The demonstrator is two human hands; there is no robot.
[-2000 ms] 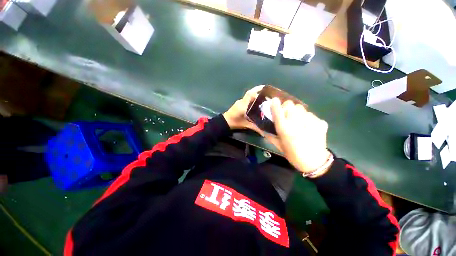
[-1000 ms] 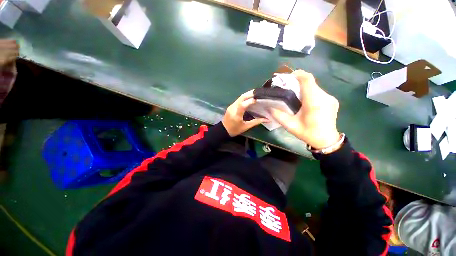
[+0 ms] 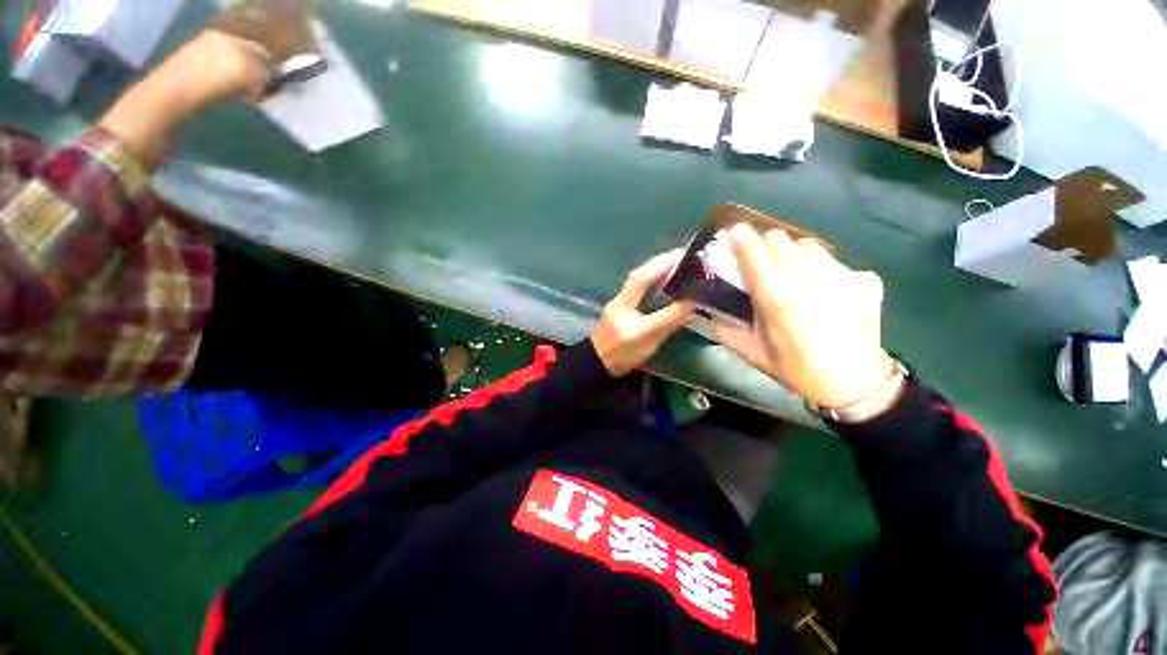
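Observation:
An open carton [image 3: 732, 220] with brown inner faces is held over the near edge of the bench, its opening facing up. A dark product with a white part [image 3: 719, 271] sits at its opening. My left hand [image 3: 636, 317] holds the carton's left side. My right hand [image 3: 819, 314] is on the product and the carton's right side, its fingers over the white part. My right fingertips partly hide the product, so how deep it sits cannot be told.
Two short stacks of folded papers [image 3: 682, 115] lie beyond my hands on the green bench [image 3: 538, 218]. An open carton [image 3: 1011, 237], a round item [image 3: 1092, 370] and loose papers are at right. Another person's hand [image 3: 211, 67] grips a carton [image 3: 335, 109] at left. A blue stool [image 3: 218, 448] stands below.
The dark product, tilted above the carton a second ago, is now at its opening under my right hand. A person in a plaid sleeve has reached in at left and touches the carton there.

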